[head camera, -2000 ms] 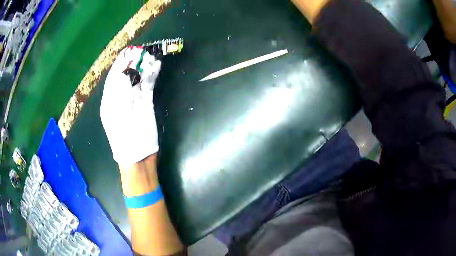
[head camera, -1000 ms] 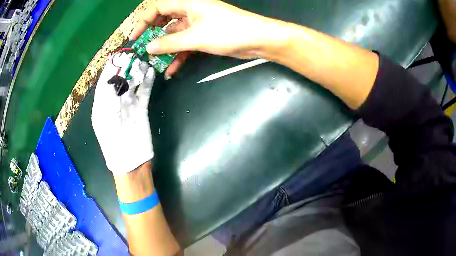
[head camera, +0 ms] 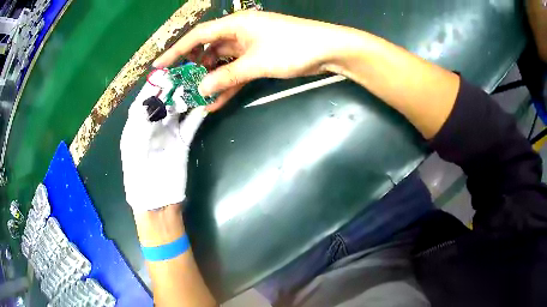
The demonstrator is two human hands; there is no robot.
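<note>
A green circuit board (head camera: 189,83) is held between both hands above the mat near the conveyor edge. My left hand (head camera: 157,147), in a white glove, holds the board's lower side and has a small black part (head camera: 155,108) on its fingers. A thin red wire (head camera: 157,77) loops beside the board. My right hand (head camera: 243,51) is bare, reaches over from the right and grips the board's right side with thumb and fingers. The fingers partly hide the board.
A pale pointed stick (head camera: 294,90) lies on the dark green mat (head camera: 288,162), partly under my right wrist. Another small part (head camera: 246,5) shows at the top edge. Left are the green conveyor, a blue sheet (head camera: 75,198) and rows of clear plastic parts (head camera: 57,258).
My right hand has come in from the upper right and taken hold of the board, now tilted between both hands. A small part now shows at the top edge beyond my right hand.
</note>
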